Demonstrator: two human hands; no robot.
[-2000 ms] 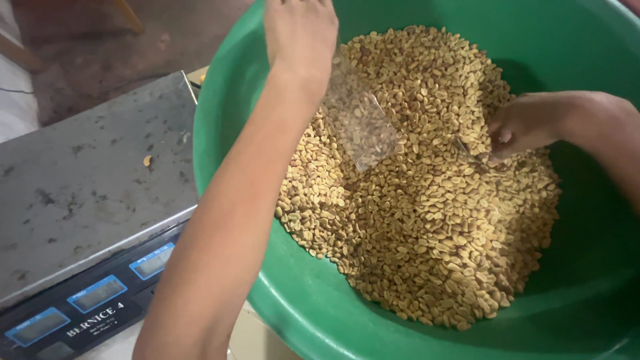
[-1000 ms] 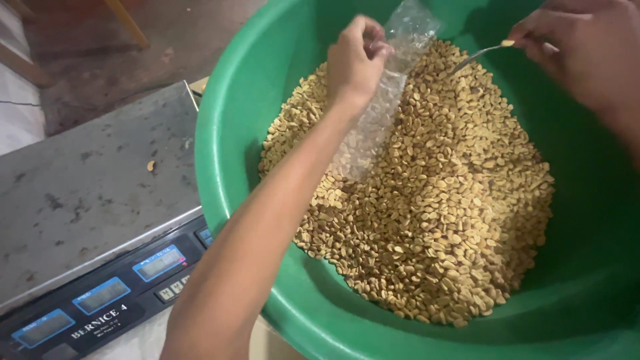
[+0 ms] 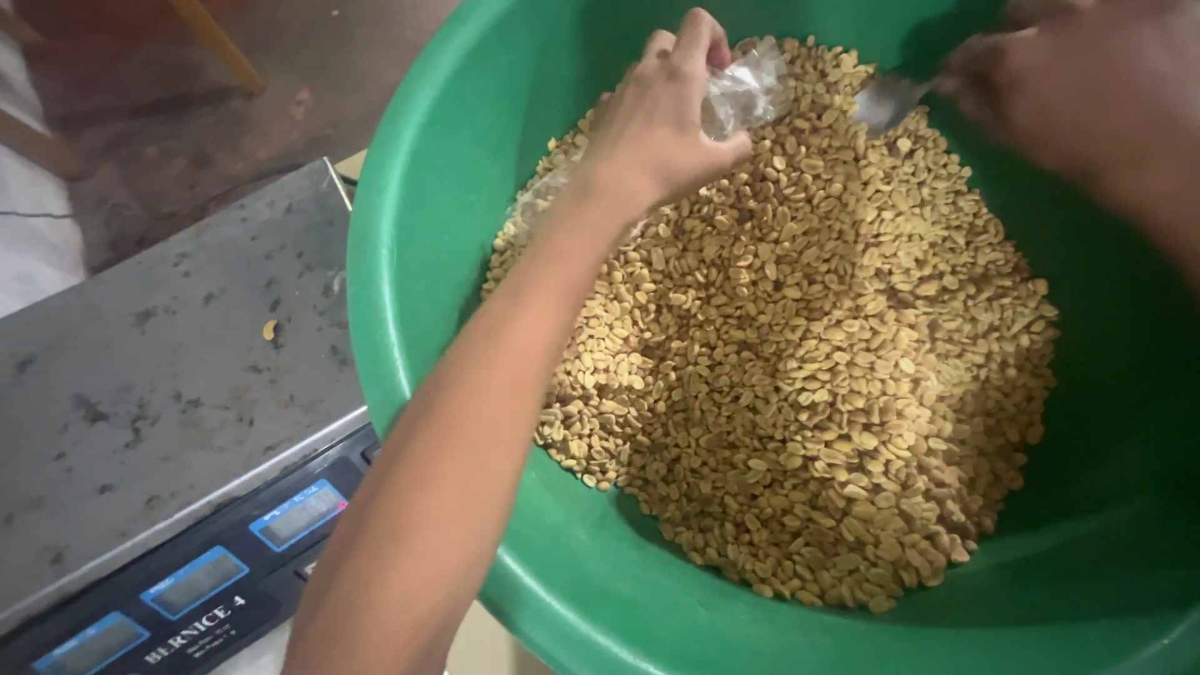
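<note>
Split, shelled peanuts (image 3: 797, 375) lie heaped in a large green plastic basin (image 3: 384, 281). Over the heap's upper left, my left hand (image 3: 661, 122) holds a clear plastic bag (image 3: 750, 89), its crumpled mouth between thumb and fingers; part of the bag lies behind my wrist. At the upper right, my right hand (image 3: 1022, 84), blurred, grips a metal spoon (image 3: 886, 101). The spoon's bowl is at the heap's upper edge, close to the bag's mouth. Whether the spoon carries peanuts is unclear.
Left of the basin stands a digital scale with a stained metal platform (image 3: 178, 347) and a dark display panel (image 3: 202, 581). One loose peanut piece (image 3: 270, 330) lies on the platform. Wooden legs (image 3: 217, 42) stand on the floor at the upper left.
My right hand has moved from the heap to the basin's upper right, with the spoon. The bag, hanging lengthwise over the peanuts one second ago, now has its mouth bunched toward the spoon.
</note>
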